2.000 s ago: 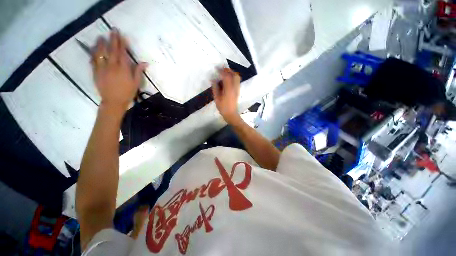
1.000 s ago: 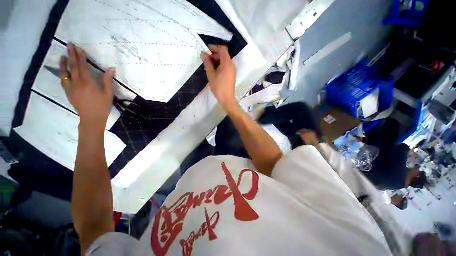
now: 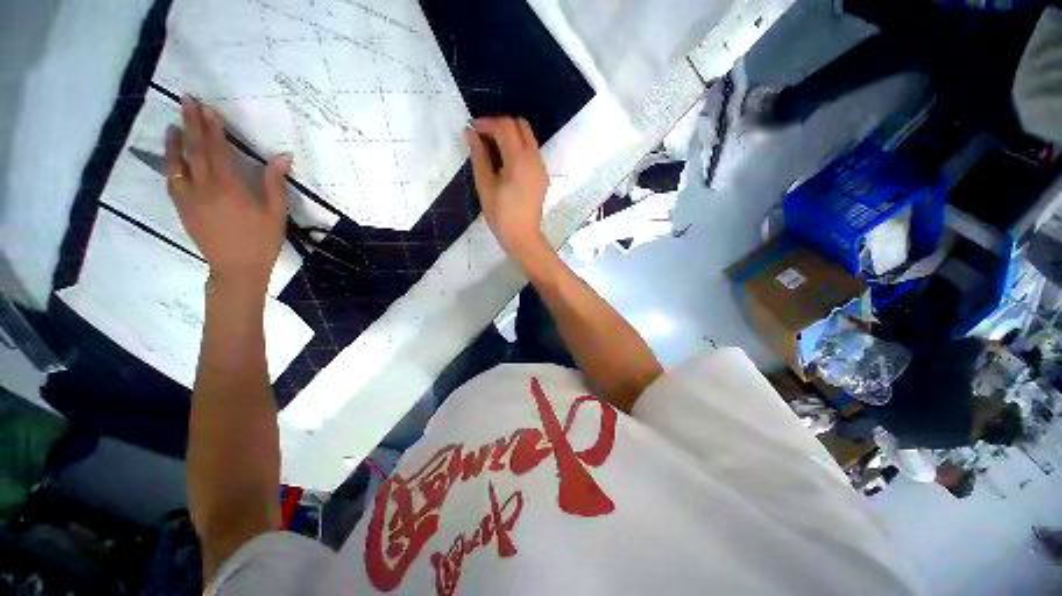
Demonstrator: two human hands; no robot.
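Note:
A large white paper pattern (image 3: 338, 128) with drawn lines lies on dark cloth (image 3: 512, 70) crossed by thin pale lines. Narrower white patterns (image 3: 175, 309) lie beside it at the left. My left hand (image 3: 227, 198) rests flat over the narrow patterns with its fingers slightly apart. Shears (image 3: 149, 163) lie partly hidden under it, a grey blade showing at its left and dark handles at its lower right. My right hand (image 3: 509, 175) has its curled fingertips at the large pattern's right edge and appears to pinch the paper there; the exact contact is small.
The pale table covering (image 3: 384, 373) shows along the near edge. White sheets or scraps (image 3: 635, 221) hang beside the table. Blue crates (image 3: 856, 204), a cardboard box (image 3: 792, 291) and clear plastic (image 3: 856, 361) stand or lie on the right. A person's dark-clothed limb (image 3: 839, 58) shows upper right.
The white strip at the large pattern's right side no longer shows, and dark cloth is visible there. The view has shifted. My left hand stays over the shears; my right fingertips remain at the pattern's edge.

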